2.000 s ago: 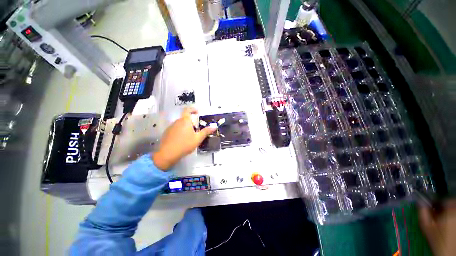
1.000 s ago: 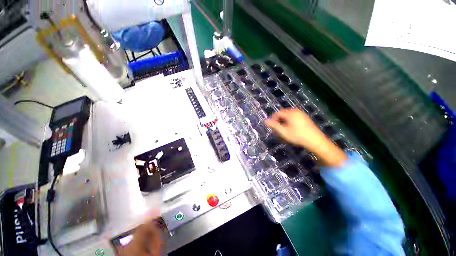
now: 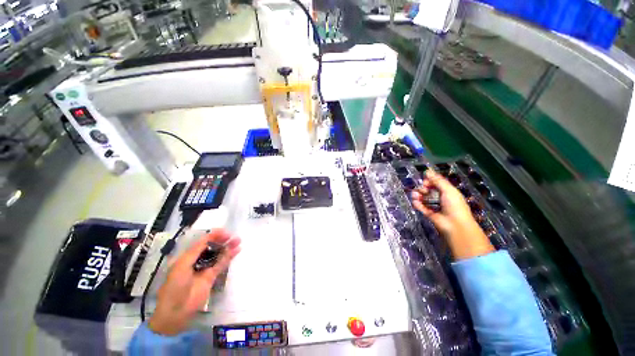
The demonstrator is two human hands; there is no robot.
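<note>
My left hand (image 3: 186, 281) is at the left of the machine bed, above the grey metal plate, with its fingers around a small dark assembly (image 3: 207, 258). My right hand (image 3: 448, 211) is over the clear blister tray (image 3: 445, 306) at the right, its fingers curled around another small dark part (image 3: 432, 199). The black fixture (image 3: 306, 192) lies on the white bed, below the machine head (image 3: 292, 115), with small gold and light details on its left part. Small black parts (image 3: 263, 209) lie in a pile left of the fixture.
The teach pendant (image 3: 209, 182) lies at the bed's left. A control panel (image 3: 251, 335) and a red emergency stop (image 3: 356, 326) are on the front edge. A cable chain (image 3: 363, 207) runs between bed and tray. A black PUSH bin (image 3: 87, 271) stands far left.
The fixture has moved back under the machine head. My left hand has left the control panel and now holds an assembly. My right hand remains over the tray. The view has tilted up.
</note>
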